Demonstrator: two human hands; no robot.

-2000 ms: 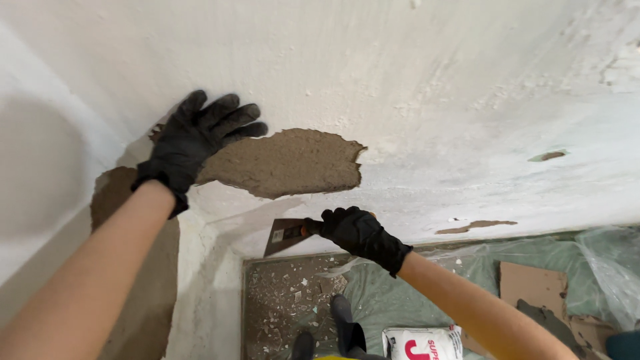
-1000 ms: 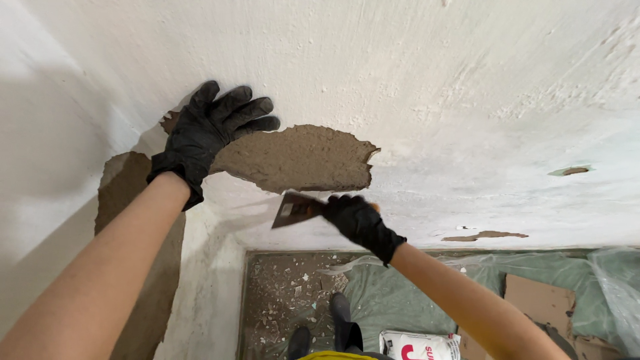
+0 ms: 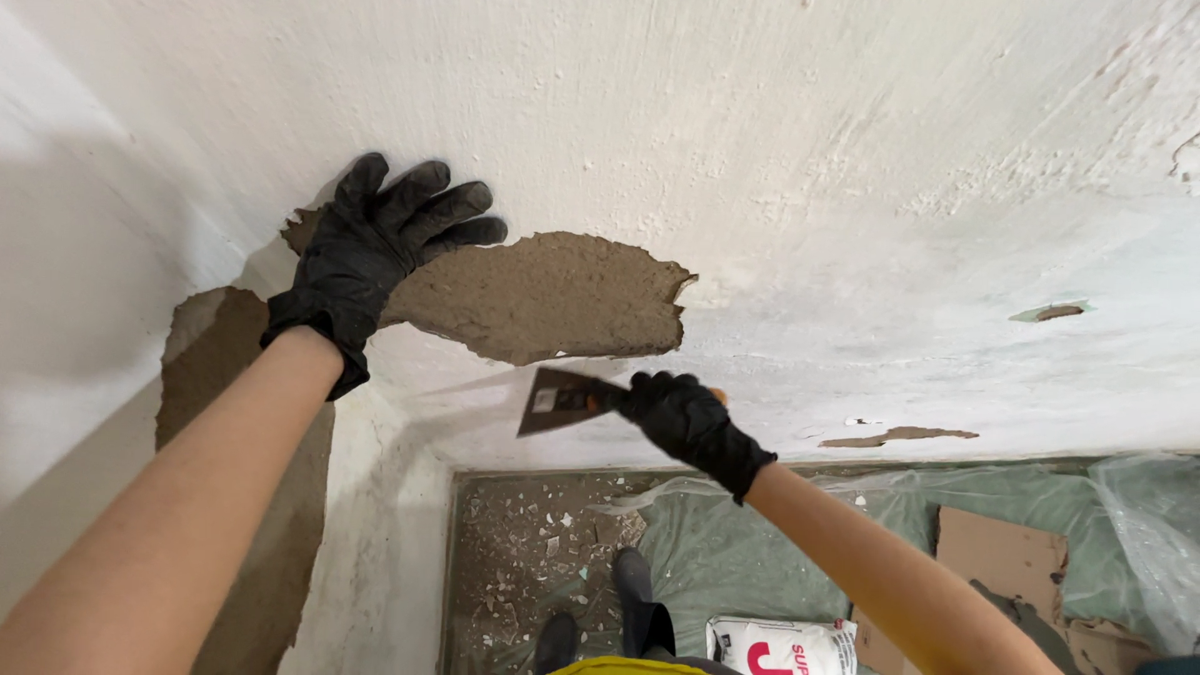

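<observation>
My left hand, in a black glove, lies with spread fingers against the white painted wall, over the left end of a bare brown patch where the coating is gone. In my black-gloved right hand is a putty knife, gripped by its handle, part of which shows orange. Its metal blade points left, just below the lower edge of the patch. Whether the blade touches the wall, I cannot tell.
Another bare patch runs down the wall at the left, near the corner. Paint chips litter the floor by my boots. Plastic sheeting, a printed white bag and cardboard lie below. Smaller damaged spots mark the wall at right.
The putty knife was slightly lower relative to the patch two seconds ago and is now nearer its bottom edge. My left hand remains on the wall.
</observation>
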